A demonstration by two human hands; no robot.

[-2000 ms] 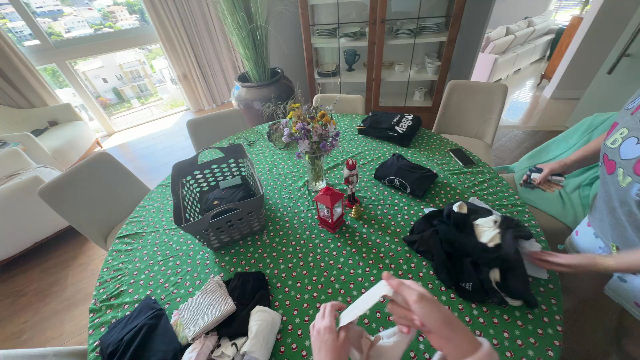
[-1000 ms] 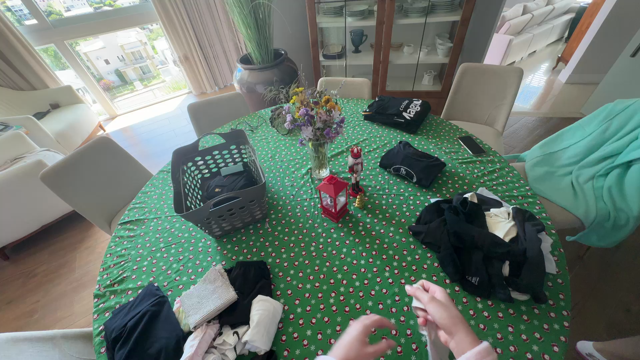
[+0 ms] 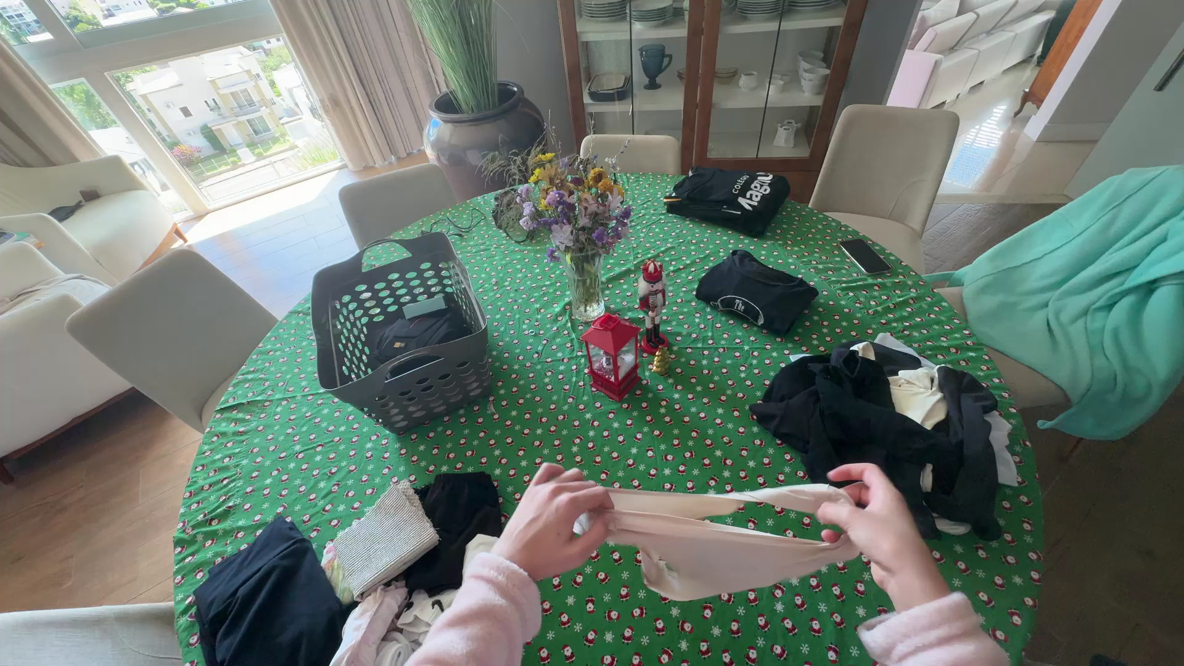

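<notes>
Between my two hands a small cream cloth garment is stretched above the green patterned tablecloth. My left hand grips its left end, fingers closed on the fabric. Its right end is pinched by my right hand, between thumb and fingers. To the right lies a heap of black, grey and white clothes. Near my left forearm are a folded beige textured cloth, a dark navy cloth and crumpled pale clothes.
A grey plastic basket holds dark cloth. Mid-table stand a glass vase of flowers, a red lantern and a nutcracker figure. Folded black garments and a phone lie beyond. A mint blanket drapes a chair.
The pale cloth is now spread between both hands; one second ago my left hand was apart from it. The person seen at the right two seconds ago is out of view.
</notes>
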